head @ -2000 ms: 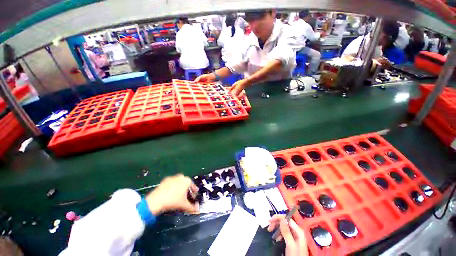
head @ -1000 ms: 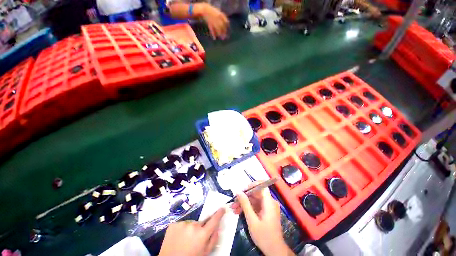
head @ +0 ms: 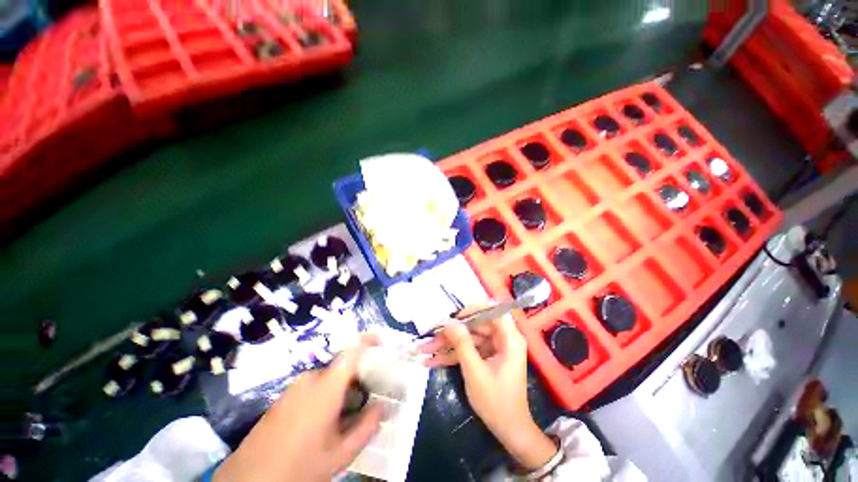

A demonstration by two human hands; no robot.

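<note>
My left hand is blurred over the white paper sheet, its fingers curled around a dark round unit that they mostly hide. My right hand holds metal tweezers like a pen, just right of the left fingertips. A pale piece shows between the hands; what grips it is unclear. Black round units with small white tabs lie in rows at the left. The blue bin holds white and yellowish scraps.
A red compartment tray with black and shiny discs is at right. Stacked red trays stand at upper left. Two round parts lie on the pale machine table. A long pale rod is at left.
My left hand moved from the unit rows to the paper, beside my right hand with the tweezers. The view tilted down and the person across the belt left the picture.
</note>
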